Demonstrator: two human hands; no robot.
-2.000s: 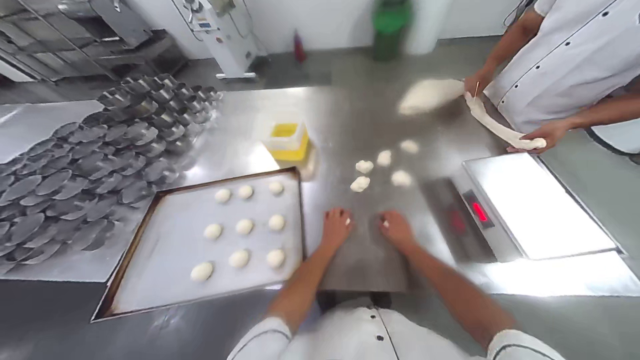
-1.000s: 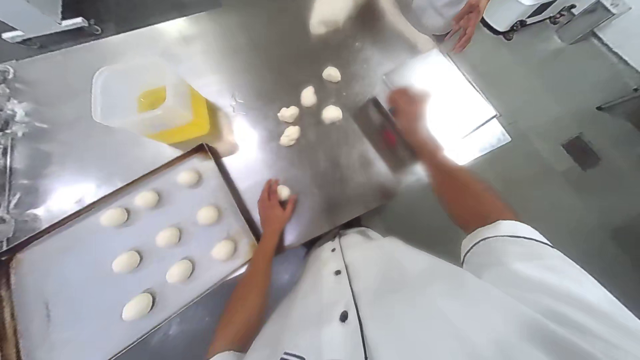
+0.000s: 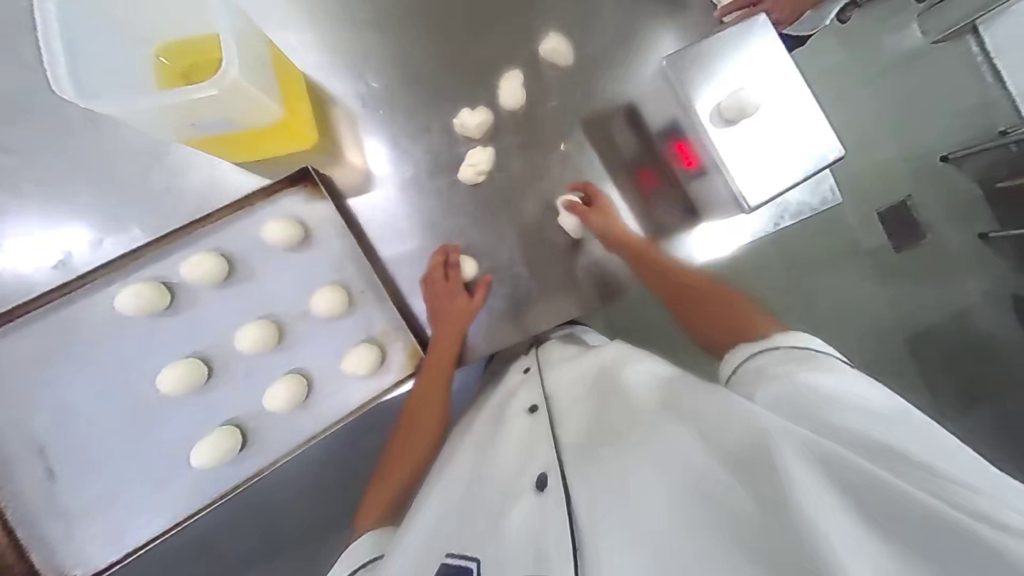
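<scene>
My left hand [image 3: 453, 290] rests on the steel table near its front edge, with its fingers curved around a small dough ball [image 3: 469, 268]. My right hand [image 3: 596, 212] has its thumb and fingers on a rough dough piece [image 3: 570, 216] on the table, left of the digital scale. Several uneven dough pieces [image 3: 474, 122] lie beyond my hands. One more dough piece [image 3: 738, 105] sits on the scale's bright platform [image 3: 768, 152]. On the left, a metal baking tray [image 3: 373, 260] lined with pale paper holds several smooth dough balls [image 3: 257, 337].
A translucent plastic container [image 3: 160, 104] with a yellow one [image 3: 292, 132] under or behind it stands beyond the tray. The scale has a lit red display [image 3: 682, 154]. Another person's hand [image 3: 768, 10] shows at the top right, by the scale's far edge. Tiled floor lies at the right.
My right hand has moved from beside the scale to the dough piece on the table. The scale's platform now bears a dough piece. My left hand stays at its ball. The view has shifted.
</scene>
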